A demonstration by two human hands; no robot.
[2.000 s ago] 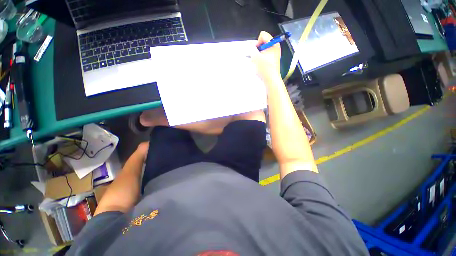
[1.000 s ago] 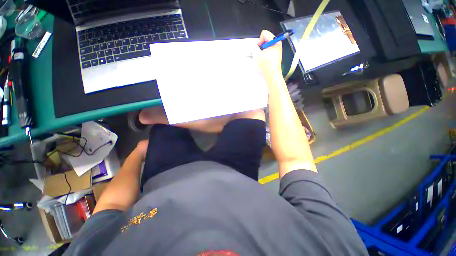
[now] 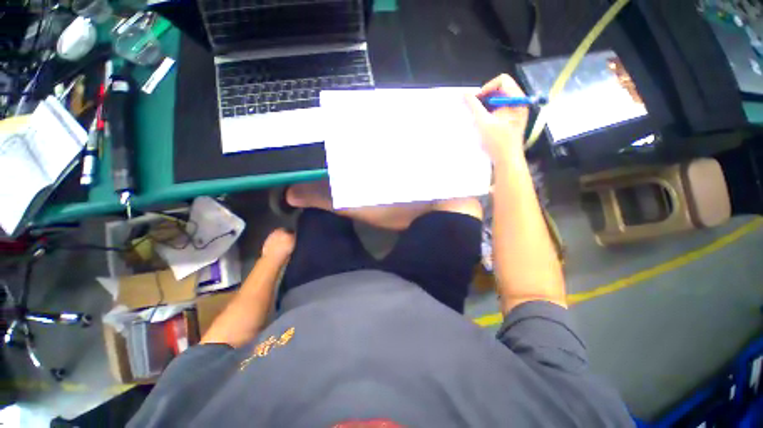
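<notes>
A white record sheet [image 3: 406, 150], blank from glare, lies over the bench edge above the lap and covers part of an open silver laptop [image 3: 268, 138] with black keys. My right hand [image 3: 502, 113] is at the sheet's upper right corner and holds a blue pen [image 3: 507, 102], its barrel pointing right. My left hand [image 3: 279, 244] rests low beside my left thigh, below the bench edge. It is small and its fingers are not clear; nothing shows in it.
A tablet-like slab [image 3: 590, 96] lies right under a yellow strap [image 3: 586, 46]. A beige stool [image 3: 703, 194] stands right. A black tube-like tool [image 3: 122, 138] and an open notebook [image 3: 33, 159] lie left. Boxes [image 3: 155, 288] sit below the bench.
The view has shifted left, so things appear further right and the notebook shows. The pen lies more level in my right hand. My left hand has stayed low.
</notes>
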